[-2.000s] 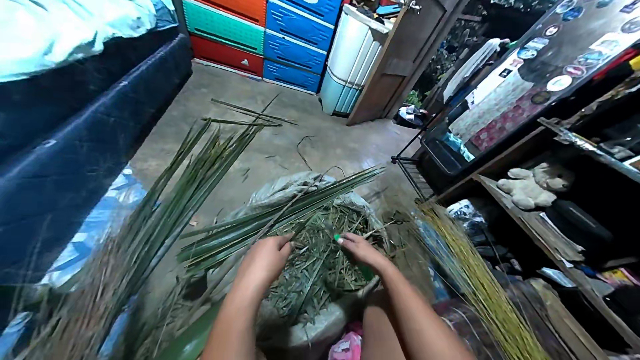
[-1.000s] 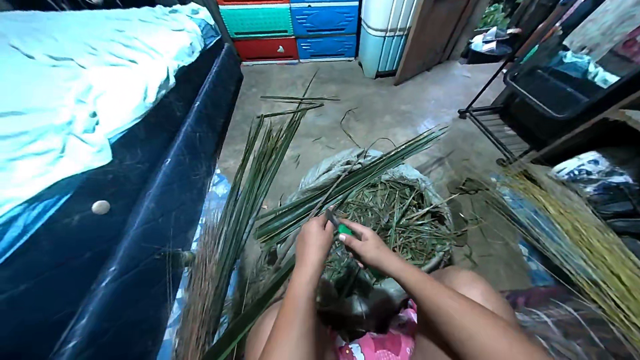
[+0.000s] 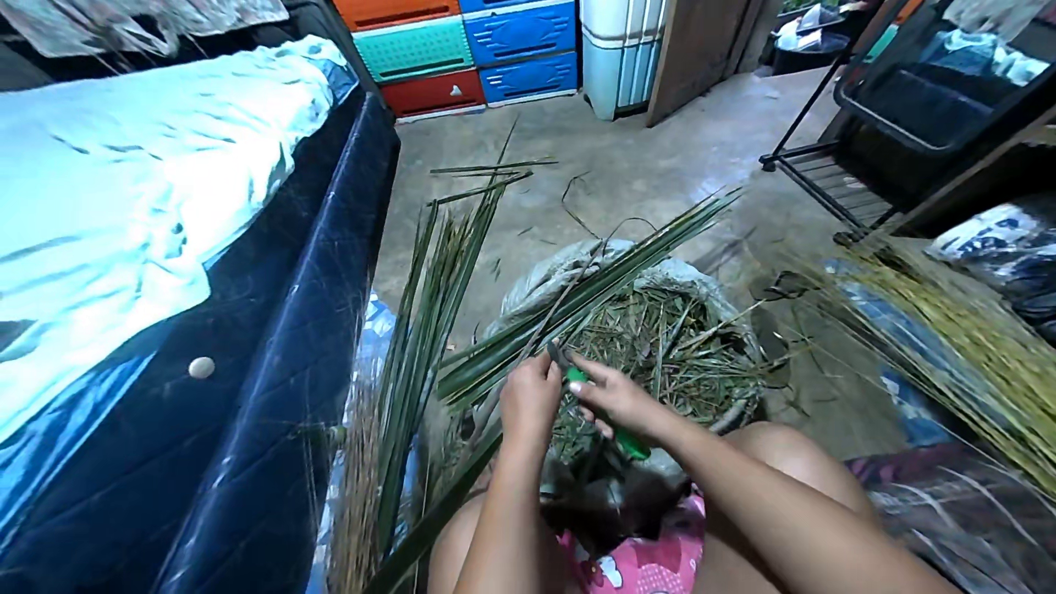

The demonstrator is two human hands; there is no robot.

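My right hand (image 3: 615,396) is closed round the green handle of a small knife (image 3: 577,377), its dark blade pointing up and left. Against the blade, my left hand (image 3: 532,388) pinches a long green leaf strip (image 3: 445,503) that runs down to the lower left. Just beyond both hands, a bundle of green palm-like leaves (image 3: 586,293) lies across the rim of a pale woven sack (image 3: 536,276). Leaf scraps (image 3: 660,338) fill the sack. More long leaves (image 3: 437,289) lie to the left on the floor, with thin brown midribs (image 3: 355,487) beside them.
A dark blue mattress (image 3: 272,330) with a pale sheet borders the left side. Yellowish stalks (image 3: 965,355) lie at the right, near a black metal rack (image 3: 833,181). Coloured plastic drawers (image 3: 421,54) and an open wooden door (image 3: 693,49) stand at the back.
Two seconds ago my hands were apart over the scraps; now they meet at the knife blade. The view has swung to the left.
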